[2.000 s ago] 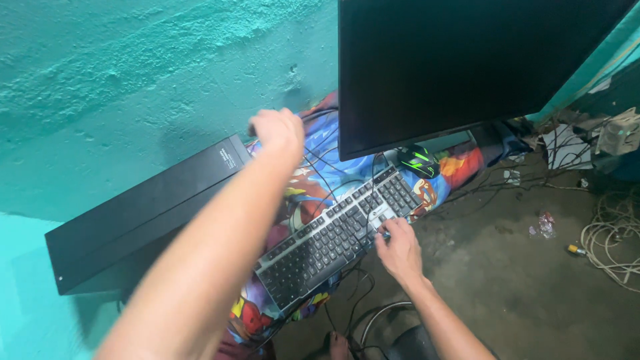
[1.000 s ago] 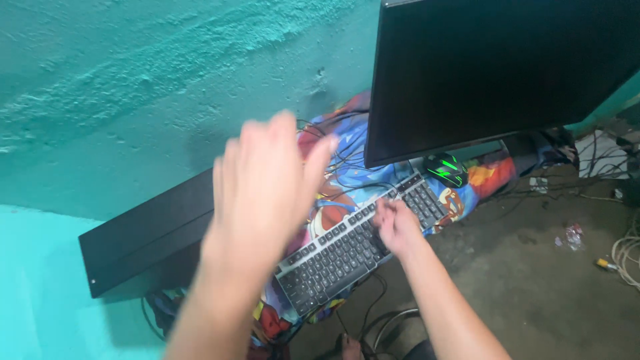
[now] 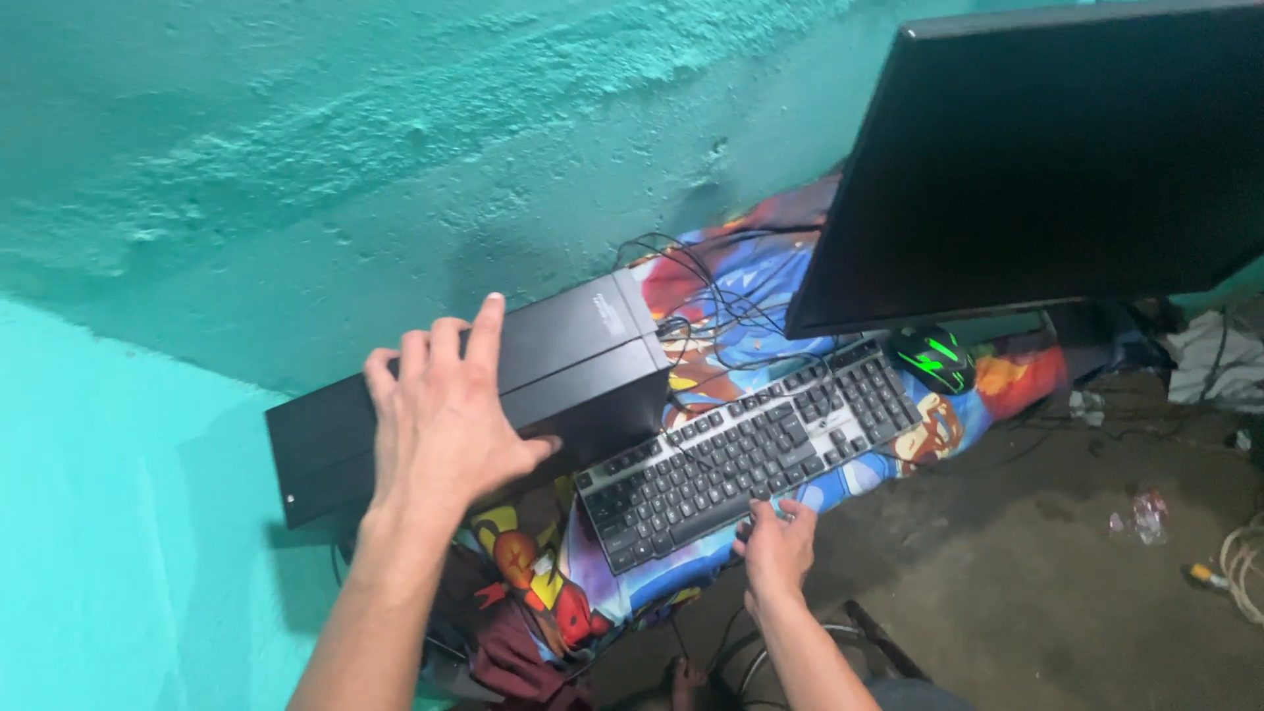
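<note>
My left hand [image 3: 444, 425] lies spread over the top of a black desktop computer case [image 3: 573, 336], its thumb over the near side and its fingers across the top. Below the keyboard's front edge is my right hand [image 3: 777, 548], fingers loosely curled; whether it touches the edge or holds something small cannot be made out. The black and grey computer keyboard [image 3: 741, 454] rests at a slant on a colourful printed cloth [image 3: 755, 281]. Beyond its right end sits a black mouse with green markings [image 3: 931, 359].
A large black monitor [image 3: 1037, 168] with a dark screen stands at the upper right. Thin black cables [image 3: 706, 286] tangle between case and monitor. A teal wall [image 3: 395, 158] rises behind. On the floor lie a pale cable coil [image 3: 1246, 573] and a clear plastic scrap [image 3: 1148, 515].
My left hand has come down onto the case after being raised in front of it a second ago. My right hand has moved from over the keys to the keyboard's near edge.
</note>
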